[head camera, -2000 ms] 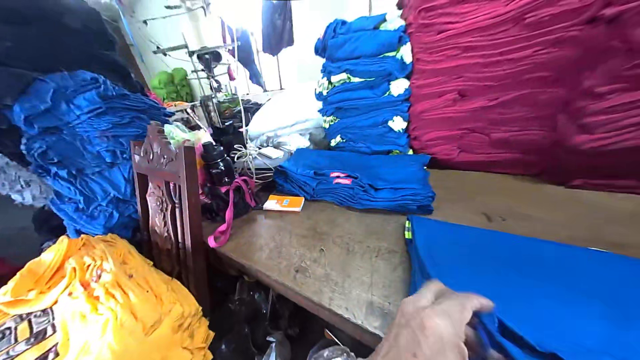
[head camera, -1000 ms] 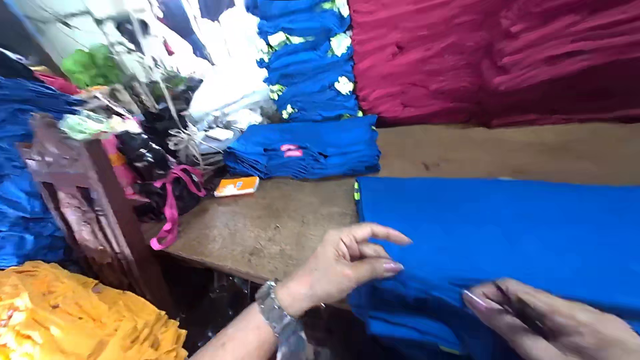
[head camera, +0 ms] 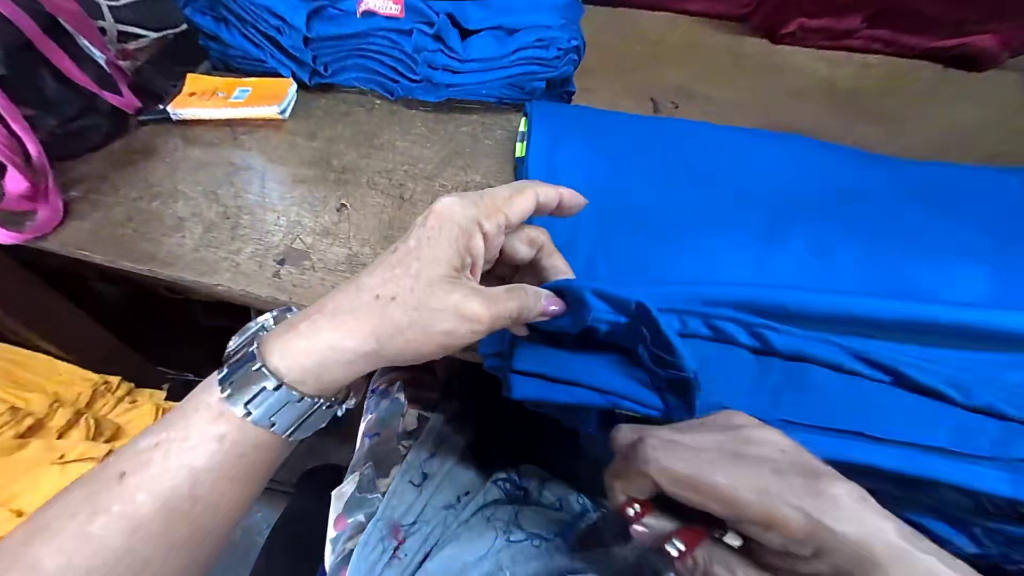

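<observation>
My left hand (head camera: 472, 272), with a metal watch (head camera: 276, 384) on its wrist, pinches the edge of a dark blue fabric fold between thumb and fingers. This fold belongs to a pile of folded blue cloth (head camera: 768, 216) on the wooden table, with a yellow-green and black strip at its far left corner. Below and to the right, my right hand (head camera: 720, 488) is curled around a small tool with red and metal parts (head camera: 680, 544); the rest of it is hidden by fingers and blur. The right hand is close to the near edge of the blue fabric.
On the wooden table (head camera: 200, 192), an orange-covered notepad (head camera: 232, 96) lies near a stack of blue garments (head camera: 400, 48). Pink straps (head camera: 28, 184) hang at the left. Maroon fabric (head camera: 904, 28) is at the back. Yellow cloth (head camera: 64, 440) sits lower left; light grey-blue cloth (head camera: 480, 520) covers my lap.
My left hand, apart from the cloth edge one second ago, now pinches it. My right hand has moved off the top of the blue cloth to its near side. The view has tilted down and closer.
</observation>
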